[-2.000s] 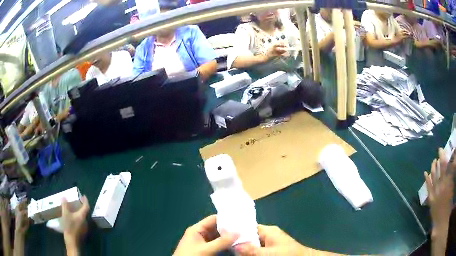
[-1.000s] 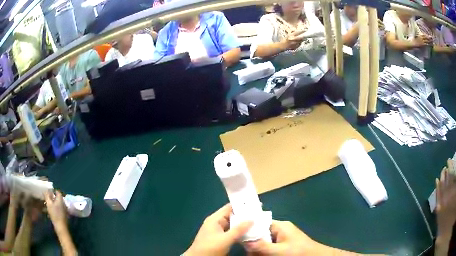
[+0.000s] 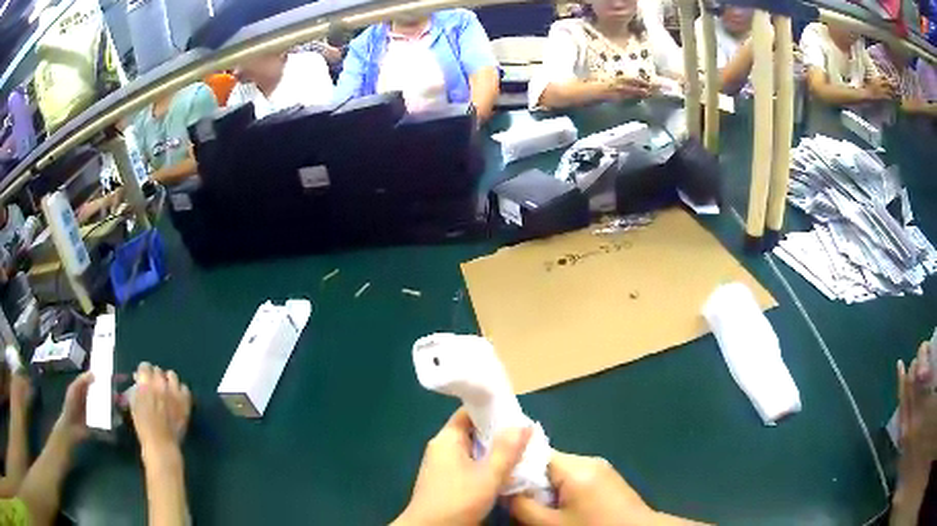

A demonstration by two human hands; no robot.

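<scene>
A white handheld thermometer (image 3: 460, 370) with a dark round spot at its head end is held in front of me, tilted up to the left. A whitish crumpled sleeve (image 3: 531, 462) covers its lower part. My left hand (image 3: 459, 467) grips the device and sleeve from the left. My right hand (image 3: 591, 495) holds the sleeve's lower end from the right. The device's lower end is hidden by the sleeve and fingers. A second white wrapped device (image 3: 753, 354) lies to the right, partly over the tan cardboard sheet (image 3: 606, 308).
A white carton (image 3: 265, 358) lies at left. Black boxes (image 3: 339, 185) are stacked behind it; small black boxes (image 3: 539, 200) stand behind the cardboard. A heap of flat white pieces (image 3: 858, 221) is at right. Other workers' hands (image 3: 159, 411) are at both edges. Pale posts (image 3: 765, 134) rise at back right.
The device's head has tilted and turned to the left, and my hands have shifted around the sleeve. The worker at left now holds a white carton upright.
</scene>
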